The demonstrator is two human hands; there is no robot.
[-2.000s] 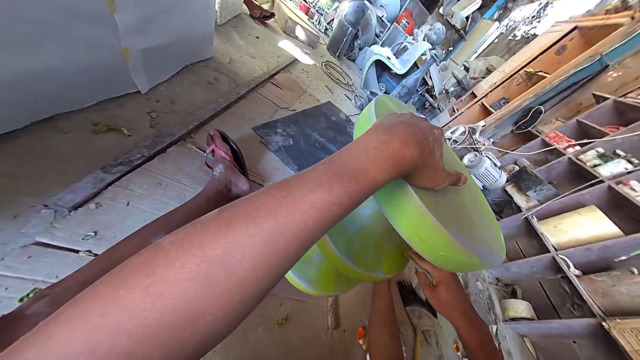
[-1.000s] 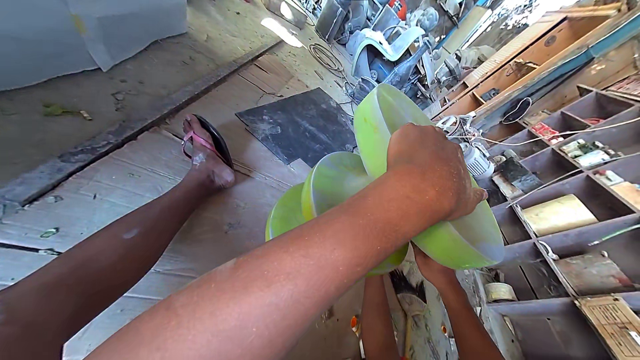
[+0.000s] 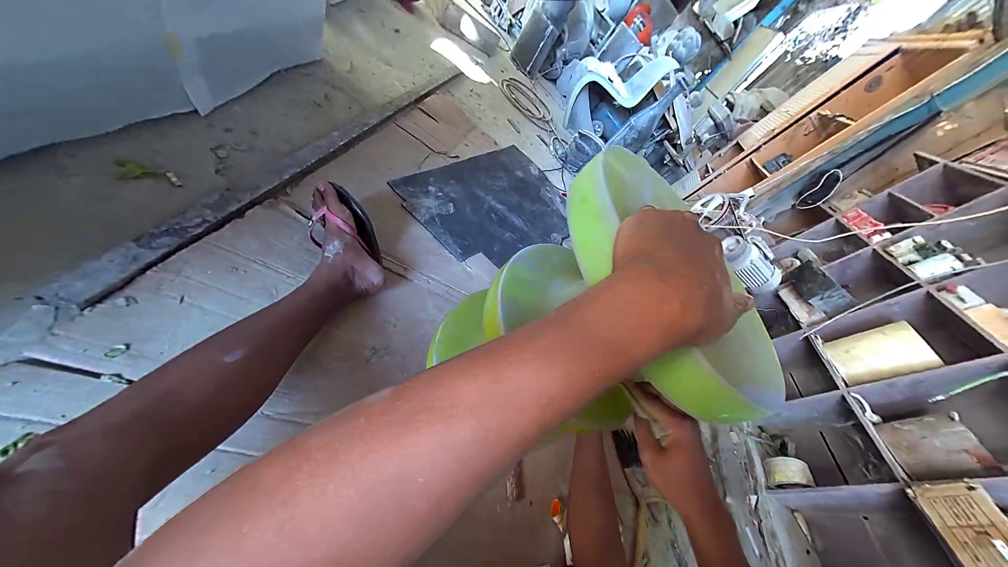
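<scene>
A lime-green molded piece point(image 3: 465, 327) with several rounded, hollow lobes and a pale, translucent inside stands tilted at the middle. My left hand point(image 3: 677, 276) lies with bent fingers over the hollow of its right lobe; the fingertips are mostly hidden, so whether they grip anything cannot be told. My right hand point(image 3: 669, 429) holds the underside of the same lobe from below, its fingers partly covered by the piece. A dark-bristled brush point(image 3: 628, 449) is beside the right forearm. Another bare limb point(image 3: 594, 504) rises at the bottom; whose it is cannot be told.
Wooden compartments point(image 3: 850, 387) with blocks, a tape roll point(image 3: 787, 472) and small items fill the right. A small motor point(image 3: 752, 264) sits by them. Piled scrap parts point(image 3: 622, 87) lie at the top. A dark sheet point(image 3: 480, 201) and a sandaled foot point(image 3: 342, 236) are on the floor.
Over the two seconds my left hand has shifted from the upper rim further across the right lobe's hollow. My right hand stays below the piece. The view has swung somewhat.
</scene>
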